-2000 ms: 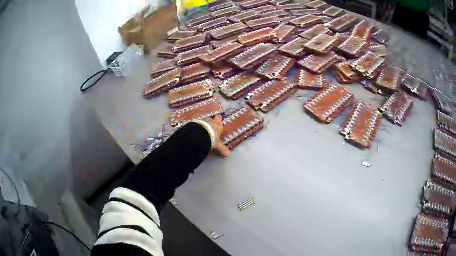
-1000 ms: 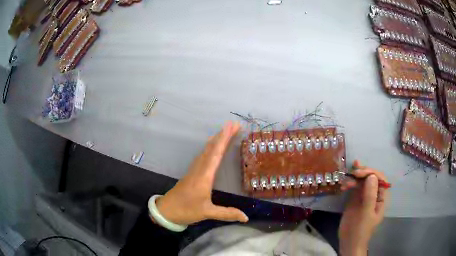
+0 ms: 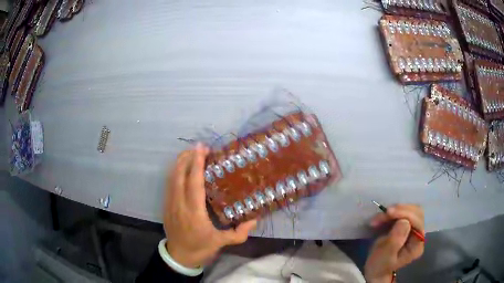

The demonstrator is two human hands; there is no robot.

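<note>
A reddish-brown holding board point(image 3: 268, 171) is tilted at the table's front edge, with a row of silver-white oval parts along each long edge. Thin dark wires stick out past both long edges. My left hand point(image 3: 193, 213) grips its left end, fingers behind the far corner and thumb at the near edge. My right hand point(image 3: 399, 232) is to the right of the board, apart from it, and holds a pointed tool point(image 3: 417, 232) with a red handle, its dark tip pointing up and left.
A clear parts box point(image 3: 26, 145) with a purple-white tangle stands at the left. A small ridged strip point(image 3: 103, 139) lies beside it. Stray bits point(image 3: 104, 200) lie near the front edge. More boards point(image 3: 423, 48) lie at right and at far left point(image 3: 26, 74).
My left hand has taken hold of the board, which has moved left and turned, its right end swung away from me. My right hand and the tool have moved off the board, slightly lower.
</note>
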